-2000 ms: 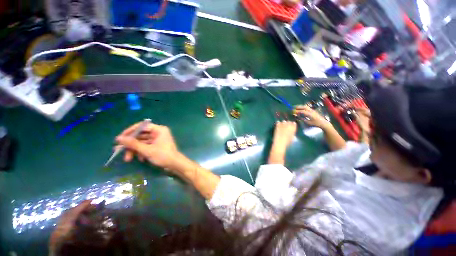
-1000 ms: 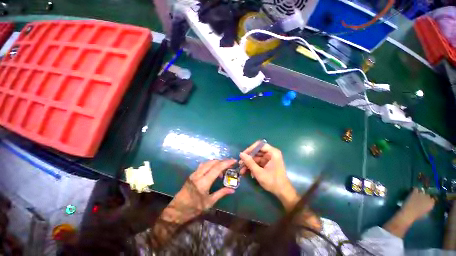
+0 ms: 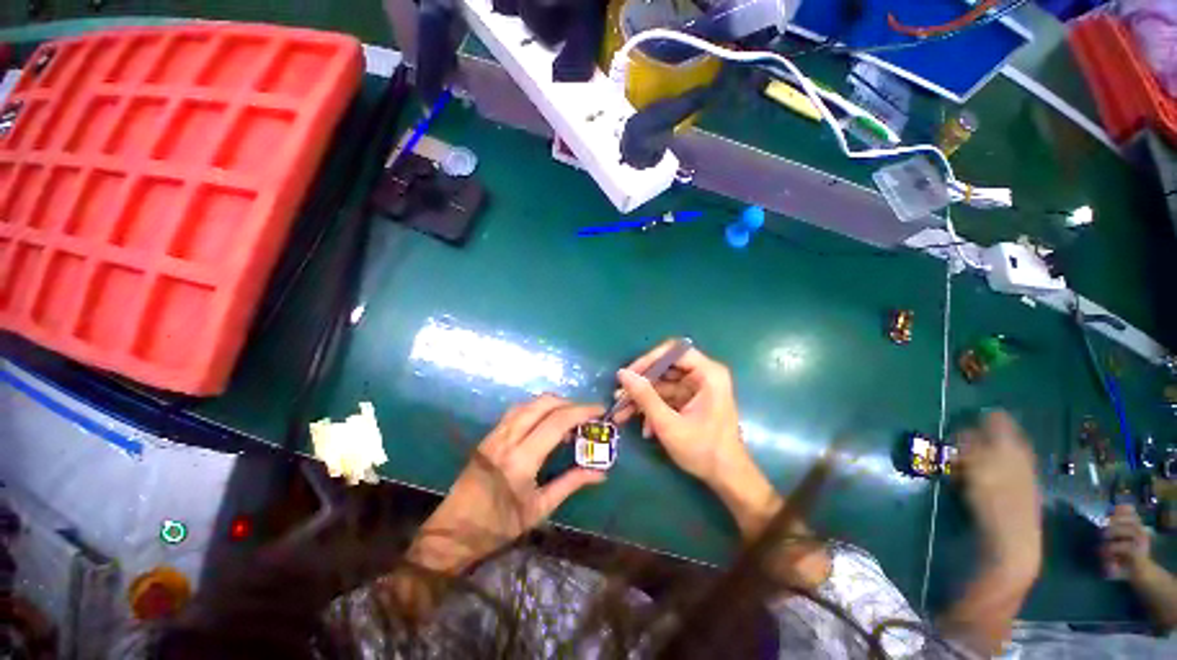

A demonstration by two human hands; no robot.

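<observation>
My left hand (image 3: 510,471) holds a small square device unit (image 3: 596,446) between thumb and fingers near the bench's front edge. The unit's open face shows metal and yellow parts. My right hand (image 3: 691,419) holds tweezers (image 3: 662,366) in a pencil grip, their tip at the unit's upper edge. Whether the tip touches a part inside is too small to tell. Strands of hair partly cover the wrists.
A red-orange blister tray (image 3: 155,194) lies at left, with a black holder (image 3: 432,200) beside it. Crumpled pale yellow pieces (image 3: 349,442) lie at the front edge. A blue cap (image 3: 745,227) is near the rail. Another person's hand (image 3: 1000,471) is over device units (image 3: 924,454) at right.
Since one second ago, the view has shifted slightly and the tweezers' tip has stayed at the unit. The other person's hand has come over the row of units at right.
</observation>
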